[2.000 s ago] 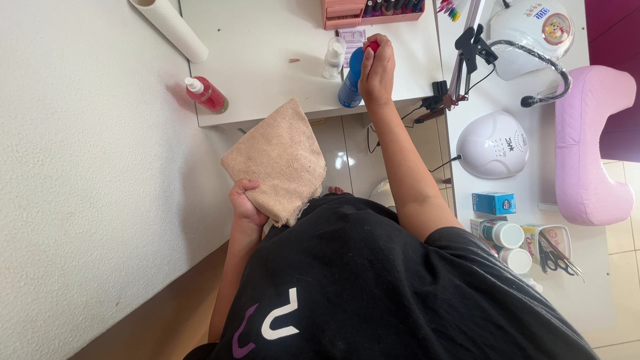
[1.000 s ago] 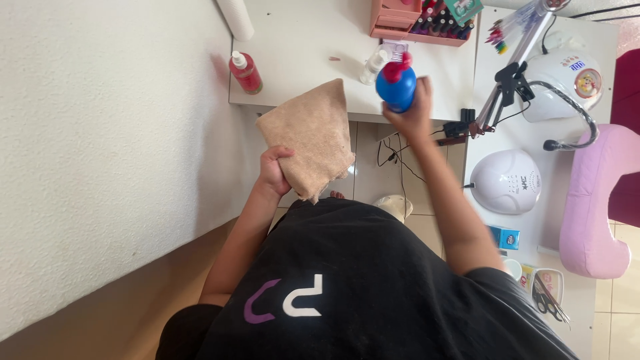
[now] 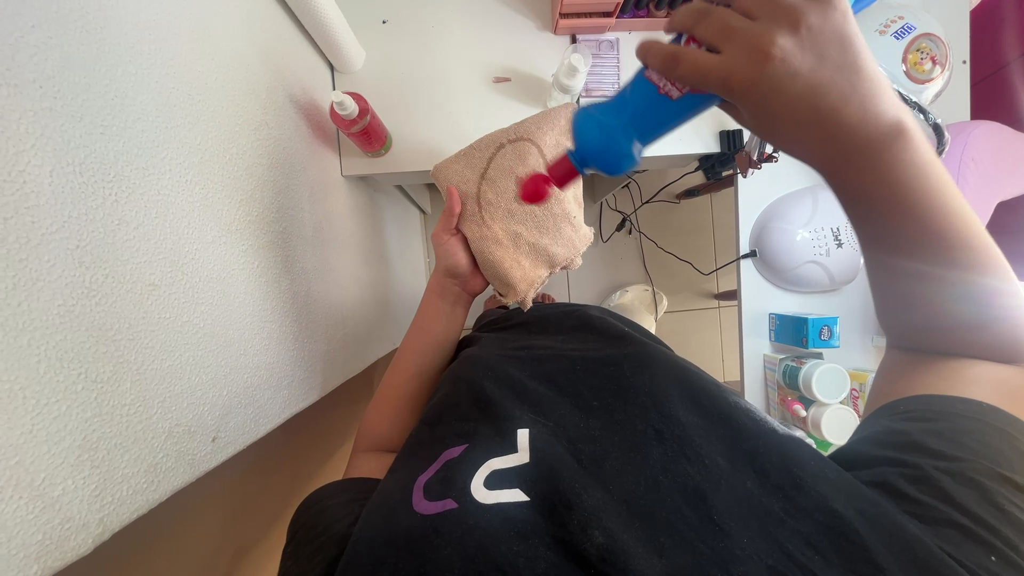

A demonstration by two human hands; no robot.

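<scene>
A folded beige cloth [image 3: 512, 232] rests on my left hand [image 3: 459, 248], whose thumb lies over its near left edge. A curved dark wet line marks the top of the cloth. My right hand [image 3: 768, 72] grips a blue plastic bottle [image 3: 632, 120] with a red cap, tilted so that the cap points down over the cloth. Whether the cap touches the cloth I cannot tell. Behind the cloth stands a clear pump bottle [image 3: 570, 76] with a white top. A bottle of red liquid [image 3: 362, 126] stands at the white desk's left corner.
The white desk [image 3: 432, 72] carries a paper roll [image 3: 332, 36] and a pink organizer [image 3: 588, 14]. On the right-hand table are a white nail lamp [image 3: 806, 238], a blue box [image 3: 804, 330] and white-lidded jars [image 3: 824, 382]. Black cables [image 3: 640, 228] hang between. A textured wall [image 3: 184, 240] runs along the left.
My right hand has lifted the blue bottle from the desk, brought it over the cloth and tipped it cap-down. The curved wet line on the cloth is new.
</scene>
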